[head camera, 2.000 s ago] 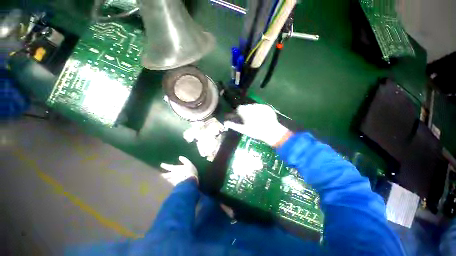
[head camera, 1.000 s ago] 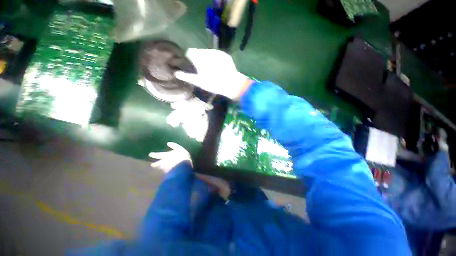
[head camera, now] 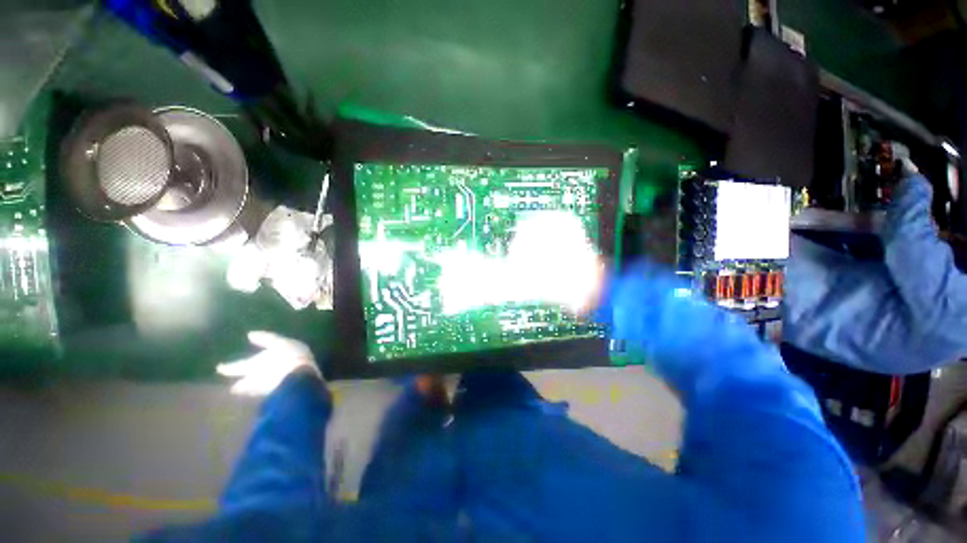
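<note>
A green printed circuit board lies solder side up inside a black border in front of me, with strong glare on it. My right hand, white-gloved, is over the board's right half; glare washes out its fingers and anything in them. My left hand, white-gloved, is empty with fingers spread, left of the board at the bench edge. A crumpled white wiping cloth lies left of the board, with a thin pale stick beside it. The round metal can with its perforated disc stands farther left.
Another board is at the left edge. Black pads lie at the upper right. A component-side board with a white rectangle is at right. Another person's blue sleeve is beyond it. A dark post with blue items is at upper left.
The view has shifted right. My right hand has moved off the perforated disc of the can to over the board. My left hand stays spread beside the board.
</note>
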